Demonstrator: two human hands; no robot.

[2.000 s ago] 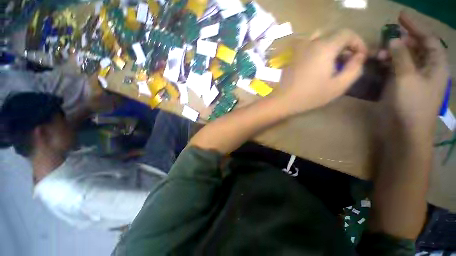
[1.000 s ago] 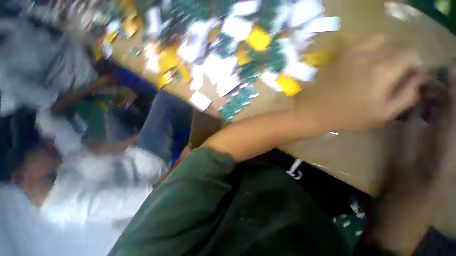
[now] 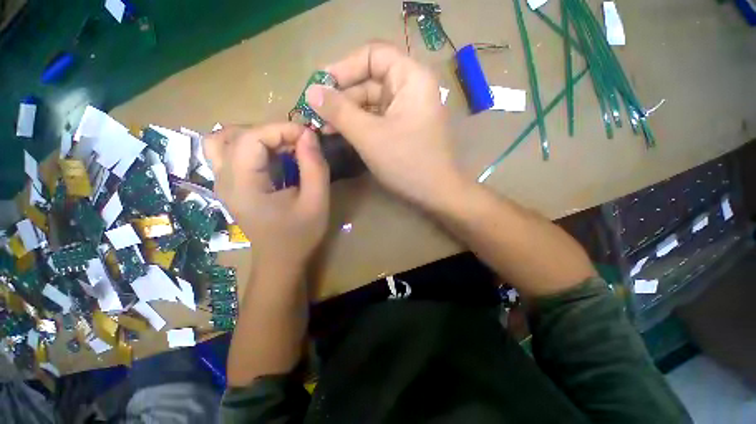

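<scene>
My right hand (image 3: 398,124) holds a small green circuit board (image 3: 316,93) between thumb and fingers. My left hand (image 3: 278,170) is close beside it and holds a blue battery (image 3: 288,169), mostly hidden by the fingers. My left thumb and index fingertips meet at the lower end of the board, where thin dark and red wires show. A dark block (image 3: 341,157) lies under and between the hands.
A pile of boards, white labels (image 3: 123,237) and yellow pieces lies left. A blue battery (image 3: 473,79) wired to a board (image 3: 431,31) lies beyond my right hand, with long green strips (image 3: 569,70) right. A black perforated tray (image 3: 676,240) is lower right. The green conveyor (image 3: 207,37) runs upper left.
The view has swung right and sharpened; the pile now sits left and the strips and wired unit show. The other person seen at left is mostly out of view. Both hands remain together.
</scene>
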